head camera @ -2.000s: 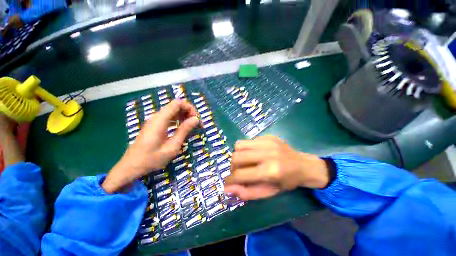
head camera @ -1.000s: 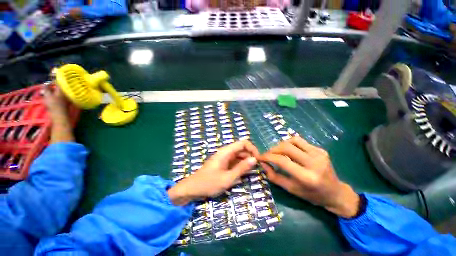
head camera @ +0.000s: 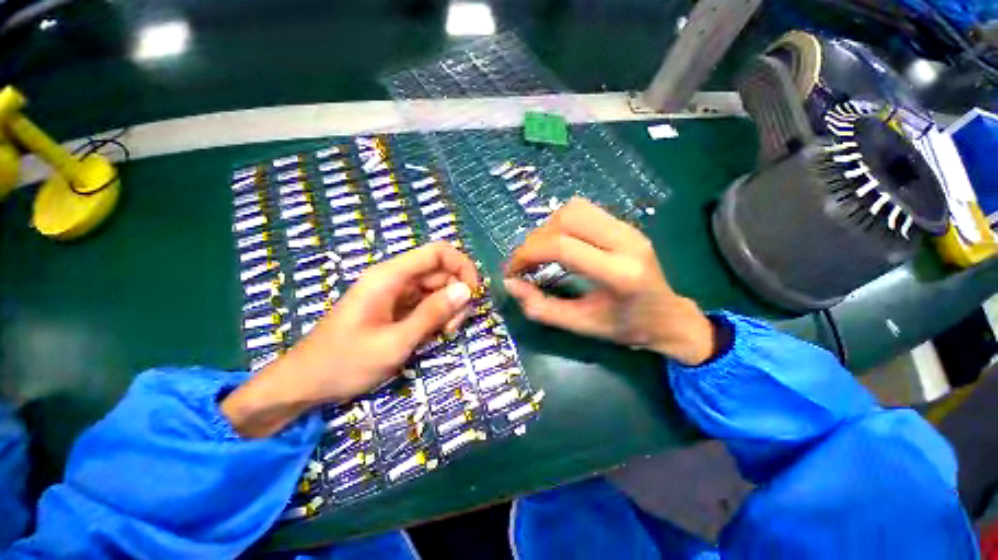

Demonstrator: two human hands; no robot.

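Note:
A clear tray (head camera: 239, 287) holds columns of small white battery cells with yellow ends. My left hand (head camera: 410, 312) is above its middle, thumb and forefinger pinched on a small cell, mostly hidden by the fingers. My right hand (head camera: 596, 273) is just to the right, not touching the left. Its thumb and forefinger are slightly apart, with nothing visible between them. A second clear tray (head camera: 613, 164) lies behind my right hand, with several cells (head camera: 523, 188) and a green piece (head camera: 545, 128) on it.
A dark grey dispenser (head camera: 804, 219) with white strips around its face stands at the right. A metal post (head camera: 695, 55) rises from the pale rail (head camera: 230, 131), beside a small white scrap (head camera: 662, 131). A yellow fan base (head camera: 77, 202) is at the left. A blue sleeve shows at the left edge.
The view has tilted down and shifted. My hands, fingertips together one second ago, are now apart, the right one drawn off to the right. The red neighbour's tray has left the view.

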